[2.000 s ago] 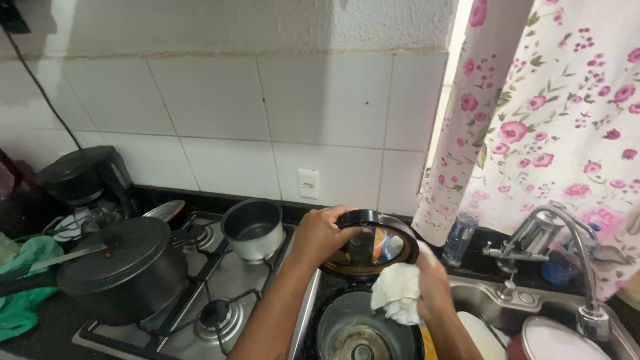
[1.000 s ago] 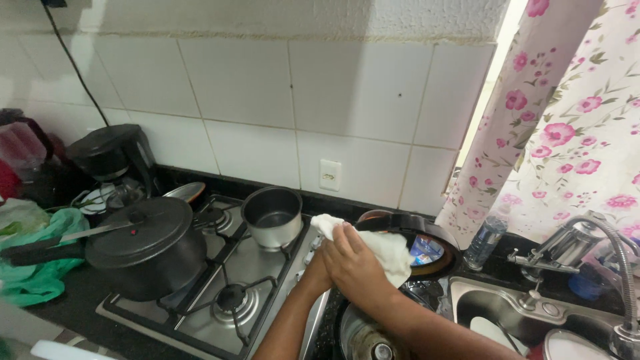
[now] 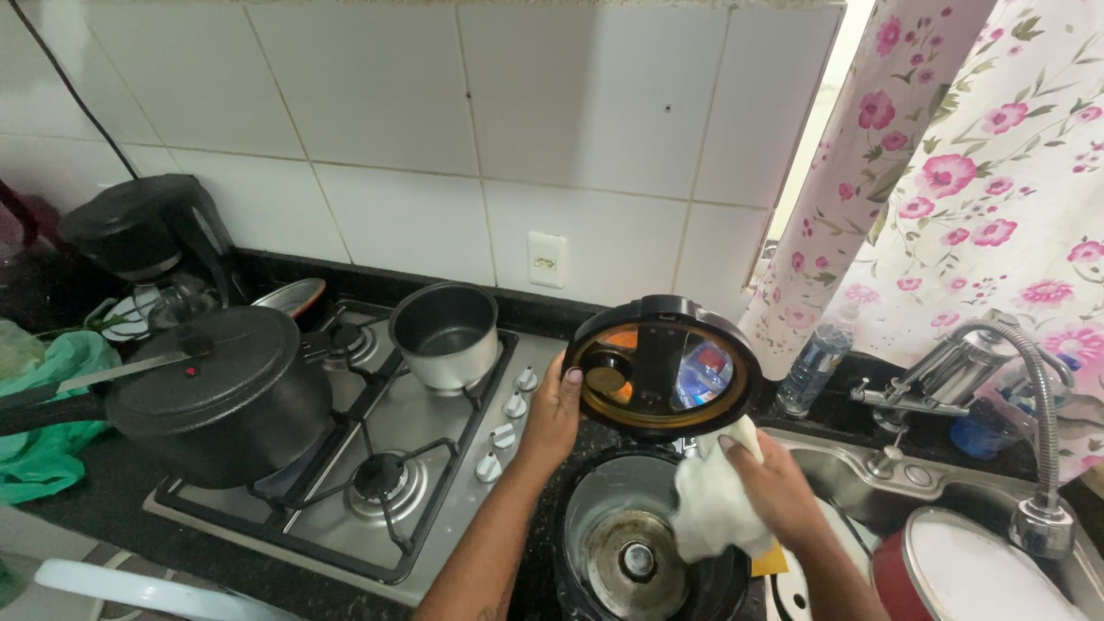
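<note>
My left hand (image 3: 556, 410) grips the left rim of a round black lid with a see-through window (image 3: 662, 366), which is tilted so that its face shows. In my right hand (image 3: 763, 479) is a bunched white cloth (image 3: 720, 500), its top touching the lid's lower right edge. Below the lid stands a black appliance base with an open grey cavity (image 3: 625, 470) and a round metal plate (image 3: 636, 561) at its bottom. Part of its right side is hidden by the cloth.
Left is a gas cooktop (image 3: 435, 440) with a small saucepan (image 3: 444, 336) and a black pressure cooker (image 3: 220, 388), a knife lying on its lid. A coffee maker (image 3: 147, 233) stands behind. Right are a plastic bottle (image 3: 815, 371), a steel sink (image 3: 811, 457), a faucet (image 3: 1048, 414) and a red pot (image 3: 893, 552).
One second ago both hands were together at the cloth, left of the lid. Now they are apart, with the lid raised in my left hand and the cloth at its lower right.
</note>
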